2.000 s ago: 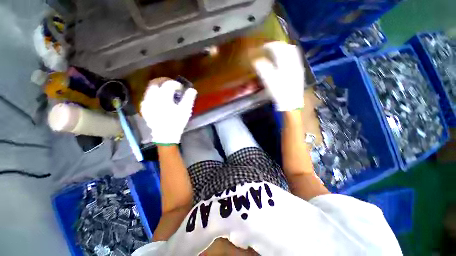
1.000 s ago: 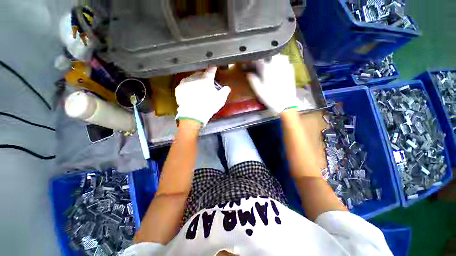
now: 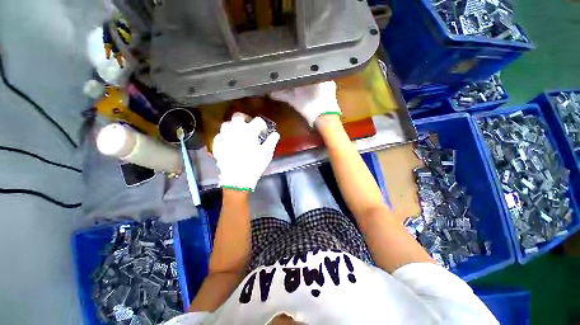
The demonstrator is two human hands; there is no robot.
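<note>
My left hand (image 3: 243,151), in a white knit glove with a green wrist band, is shut on a small metal part (image 3: 267,129) with a ribbed face, held just in front of the press. My right hand (image 3: 310,101), in the same kind of glove, reaches under the front edge of the grey press head (image 3: 273,70). Its fingertips are partly hidden there, so I cannot tell whether it holds anything. The red strip (image 3: 356,129) lies below my hands on the amber sheet (image 3: 372,92).
Blue bins of metal parts stand at the left (image 3: 81,266) and right (image 3: 467,273), with more bins beyond. A dark cup (image 3: 178,125) with a pale blue stick (image 3: 189,170), a cream bottle (image 3: 137,147) and a phone (image 3: 137,174) are left of the press.
My right hand has moved left and in under the press edge. My left hand has drawn back from the press, toward me, with the metal part. The camera view has shifted slightly.
</note>
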